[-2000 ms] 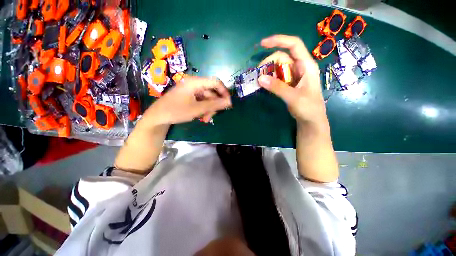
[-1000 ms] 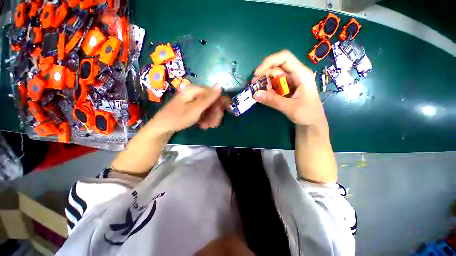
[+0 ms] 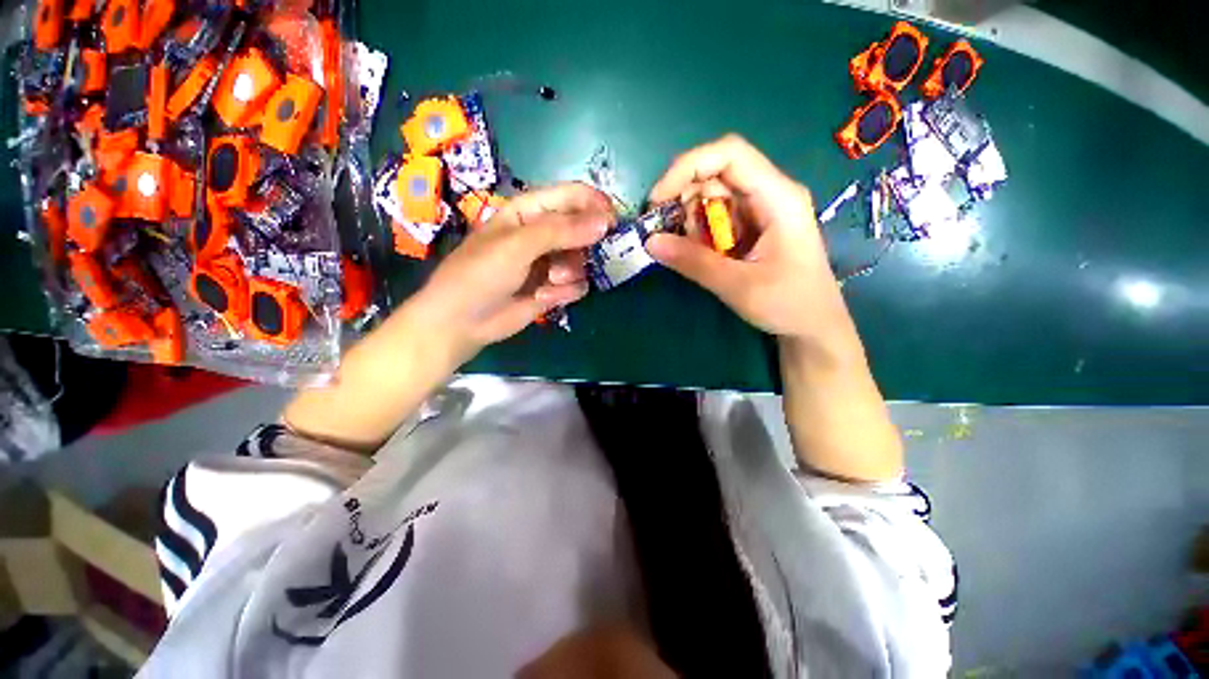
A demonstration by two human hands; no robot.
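My right hand [image 3: 743, 239] holds a circuit board [image 3: 621, 255] between thumb and fingers, with an orange housing [image 3: 719, 223] against its palm side. My left hand [image 3: 530, 259] has its fingertips at the board's left end and seems to grip that end; the exact contact is partly hidden. Thin wires show just above the fingertips. A small orange piece [image 3: 557, 317] lies below my left hand, partly hidden. Unsorted orange units [image 3: 422, 188] with boards lie in a small heap beyond my left hand.
A large clear plastic bag [image 3: 325, 348] of mixed orange units lies at left. At far right are orange housings [image 3: 871, 123] with black ovals, and whitish boards [image 3: 928, 186] with wires just below. The green bench [image 3: 1034, 305] has a pale edge rail. A cardboard box [image 3: 100, 557] stands on the floor.
My left hand has come against the board's left end, where it was apart or blurred before. The board has shifted slightly left in my right hand. A thin pale strip now shows beside the boards at right.
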